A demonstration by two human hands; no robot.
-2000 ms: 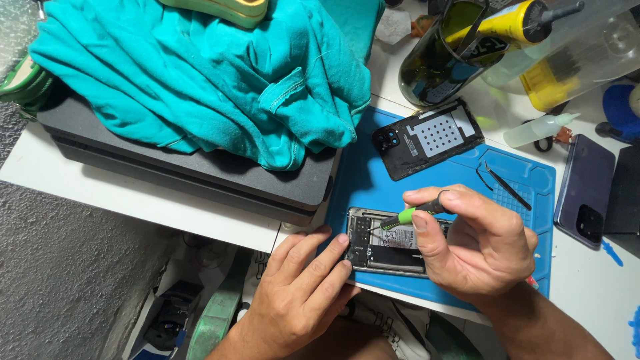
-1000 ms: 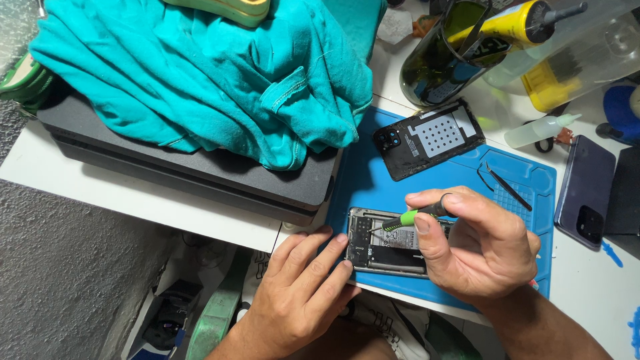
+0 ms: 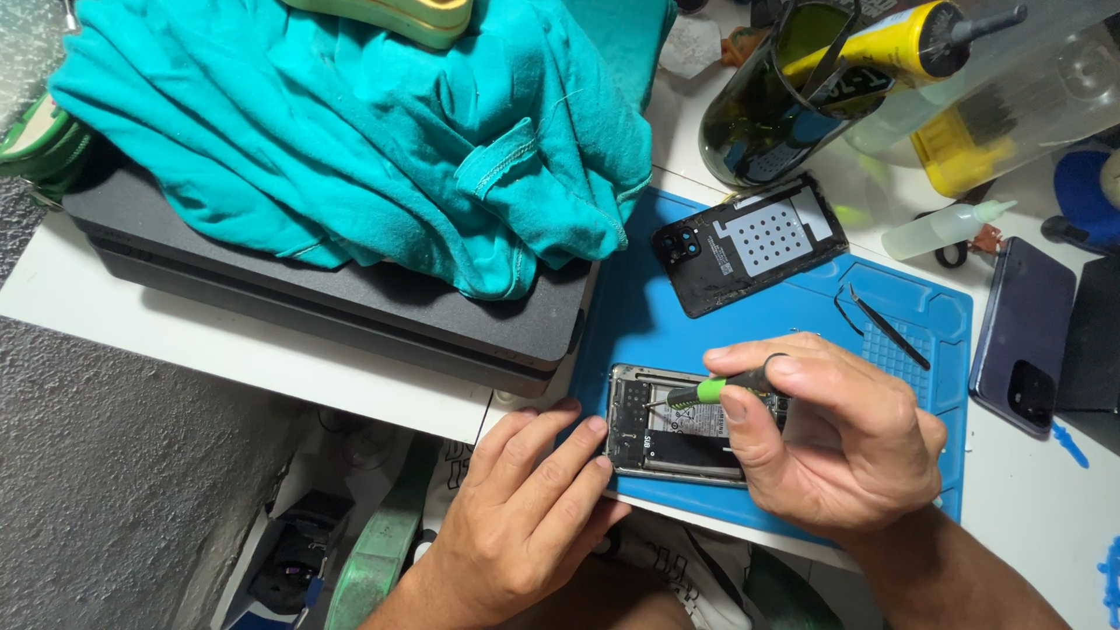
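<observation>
An opened smartphone [image 3: 630, 429], its battery and inner boards showing, lies on a blue silicone repair mat [image 3: 647, 328]. My right hand [image 3: 840, 437] grips a small green and black precision screwdriver [image 3: 713, 389], whose tip meets the phone's dark lower section near its left end. The fingertips of my left hand [image 3: 534, 499] rest against the phone's left edge, holding no tool. Above the phone on the mat lies a detached black back cover [image 3: 752, 245] with camera rings. Black tweezers [image 3: 888, 328] lie on the mat's right part.
A black console-like box [image 3: 350, 324] under a turquoise cloth [image 3: 394, 149] stands at left. At the back right are a cut green bottle [image 3: 752, 122] holding a yellow tube [image 3: 910, 44], and a small dropper bottle [image 3: 936, 229]. Another smartphone [image 3: 1024, 337] lies right of the mat.
</observation>
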